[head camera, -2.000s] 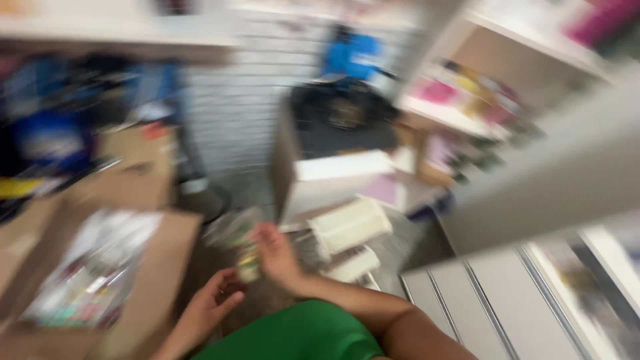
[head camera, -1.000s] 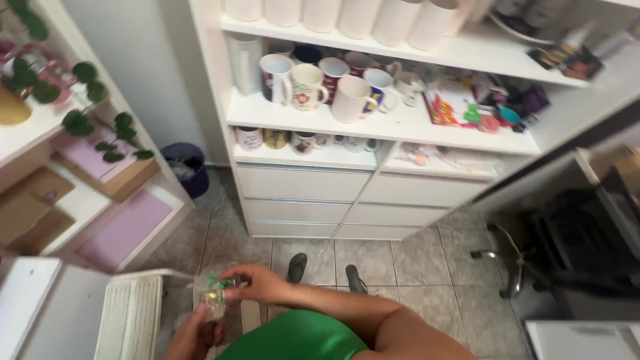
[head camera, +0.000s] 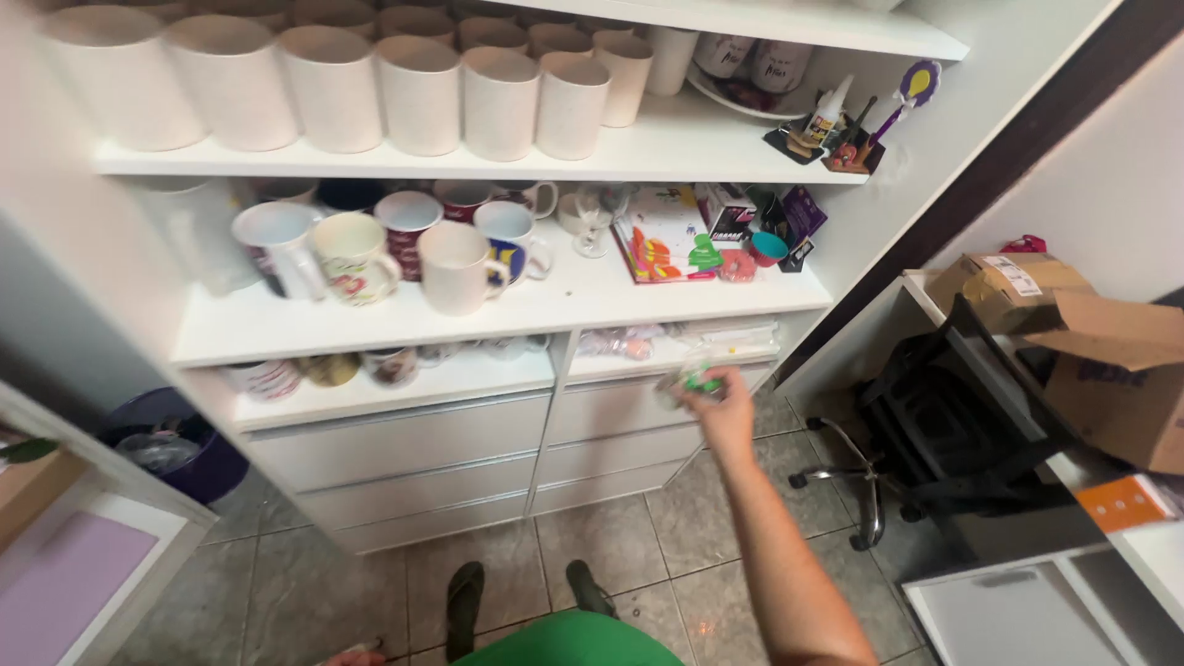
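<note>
My right hand (head camera: 723, 407) is stretched out before the right-hand drawers, closed on a small clear plastic packet (head camera: 683, 387) with something green in it. Just above and behind it is the small open compartment, where clear plastic bags (head camera: 622, 342) lie. Only a little of my left hand (head camera: 356, 657) shows at the bottom edge; whether it holds anything is hidden. On the shelf above stand several printed mugs (head camera: 356, 259), a plain white mug (head camera: 458, 268) and a colourful printed pad or book (head camera: 661, 236).
Plain white mugs (head camera: 414, 97) line the upper shelf. A purple waste bin (head camera: 199, 462) stands at the left. At the right are a black wheeled chair (head camera: 953, 416), cardboard boxes (head camera: 1115, 398) and a white desk (head camera: 1152, 546). White drawers (head camera: 407, 444) reach down near the tiled floor.
My right hand has moved away from my left hand and out toward the cabinet, with the packet in it. One second ago both hands were together at the packet. The view has swung to the cabinet.
</note>
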